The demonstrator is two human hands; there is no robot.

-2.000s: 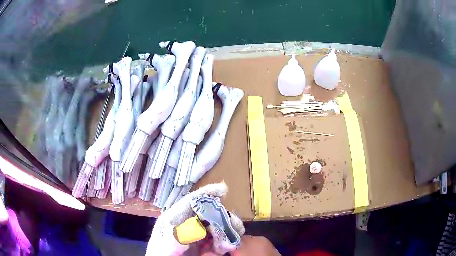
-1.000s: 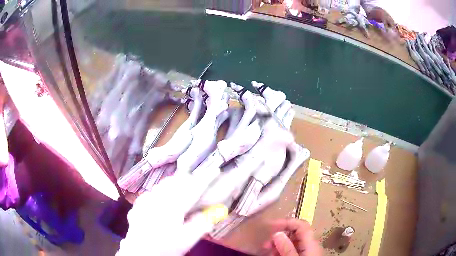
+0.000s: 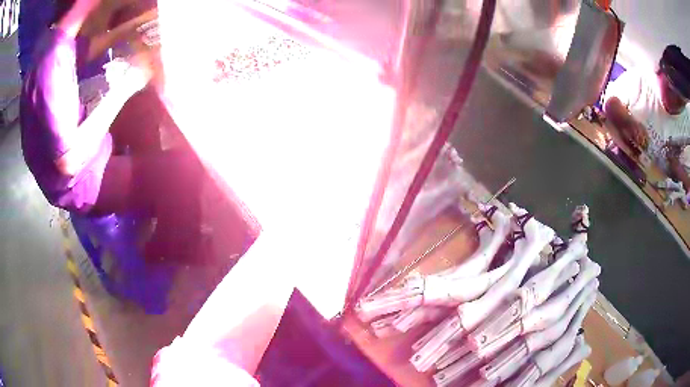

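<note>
White-grey limb-shaped parts [image 3: 514, 302] lie in overlapping rows at the lower right, grooved ends towards me and knobbed ends with black bands away. A pale, overexposed shape, likely my left arm [image 3: 227, 321], rises from the bottom edge and merges with the lamp's glare. My left hand's fingers and anything in them cannot be made out. My right hand is out of the picture. A squeeze bottle [image 3: 622, 369] and a bit of yellow tape [image 3: 582, 374] show at the lower right edge.
A glaring lamp [image 3: 280, 143] fills the upper middle. A thin rod [image 3: 446, 240] lies left of the parts. A seated person [image 3: 76, 143] is at left, above blue crates and yellow-black floor tape [image 3: 87, 321]. Another person [image 3: 654, 106] sits across the green belt [image 3: 560, 170].
The view has swung left, so the parts and bottles now sit at the lower right. My left hand no longer shows over the parts, and my right hand has left the picture.
</note>
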